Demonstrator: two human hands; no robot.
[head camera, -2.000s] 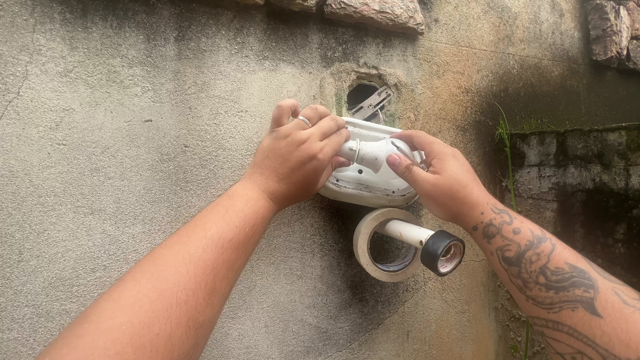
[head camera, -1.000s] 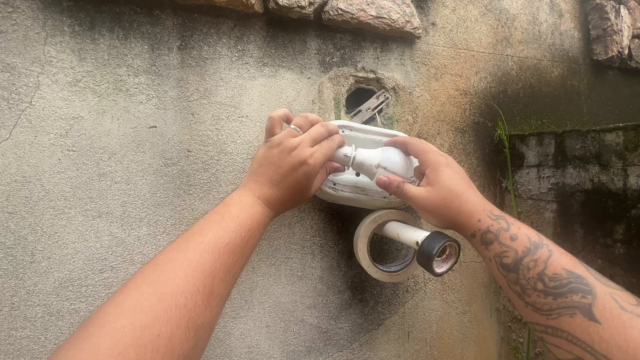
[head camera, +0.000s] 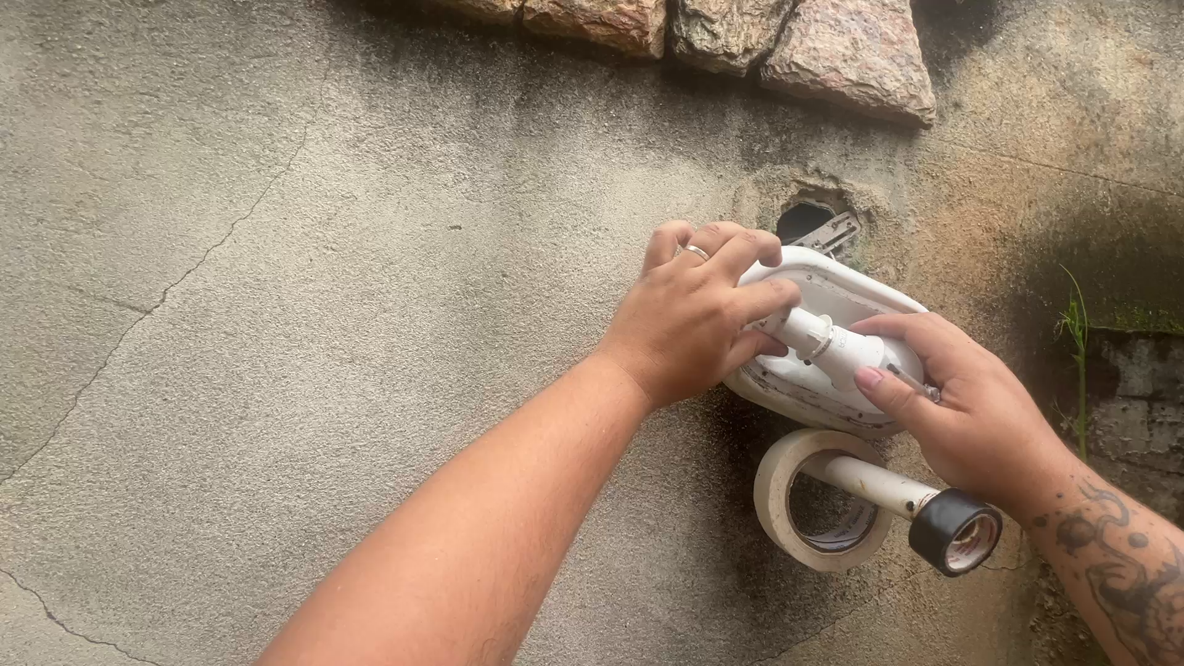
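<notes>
A white oval light fixture base (head camera: 869, 287) is tilted in front of the wall, just below a hole with a metal bracket (head camera: 830, 234) across it. My left hand (head camera: 703, 310), with a ring, grips the fixture's left end at the lamp socket (head camera: 803, 333). A white light bulb (head camera: 849, 356) sits at the socket, and the fingers and thumb of my right hand (head camera: 953, 398) close around its rounded end. Part of the bulb is hidden by those fingers. Something small and thin, perhaps a screw, shows by my right thumb.
Below the fixture, a white pipe (head camera: 869, 483) sticks out of the rough wall (head camera: 416, 277). A roll of masking tape (head camera: 775, 499) hangs on it, and a roll of black tape (head camera: 936, 532) is at its end. Stones (head camera: 846, 60) jut out above; a plant (head camera: 1078, 351) grows at right.
The view has shifted left. The fixture is more tilted, its right end lower, and both hands remain on the fixture and bulb.
</notes>
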